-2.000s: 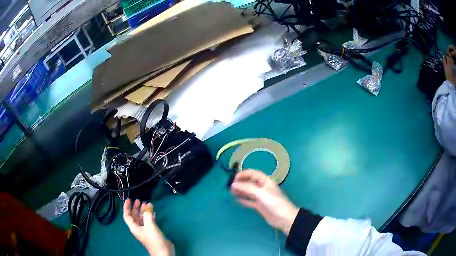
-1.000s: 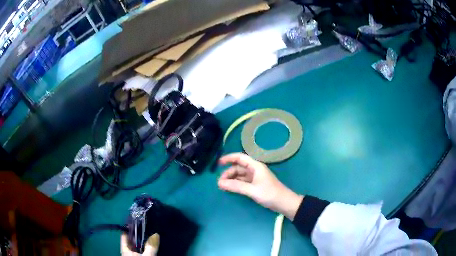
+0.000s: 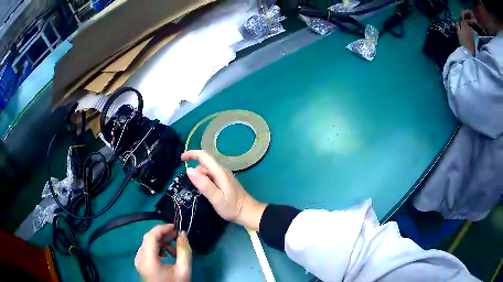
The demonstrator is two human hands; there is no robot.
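Observation:
A black electrical unit (image 3: 207,223) lies on the green bench in front of me, with its wired end up and to the left. Thin white and red lead wires (image 3: 191,213) run down that end. My left hand (image 3: 162,256) is at the lower left of the unit, thumb and fingers pinched at the wires. My right hand (image 3: 220,190) is over the unit's upper right, fingertips beside the wired end; whether they hold anything is unclear. A tan-grey tape roll (image 3: 260,144) lies flat behind my right hand, its yellowish strip curving down to my fingertips.
More black units (image 3: 151,157) with coiled cords (image 3: 88,190) lie at the left. Cardboard (image 3: 110,49) and white paper (image 3: 182,69) are stacked at the back. Bubble bags (image 3: 367,45) lie along the far edge. A coworker's grey sleeve (image 3: 477,91) is at the right. A pale ribbon (image 3: 262,256) trails below my right arm.
The unit has moved up from the lower edge and now lies under my right hand. My left hand has shifted from gripping its end to its wires. The camera view has shifted right.

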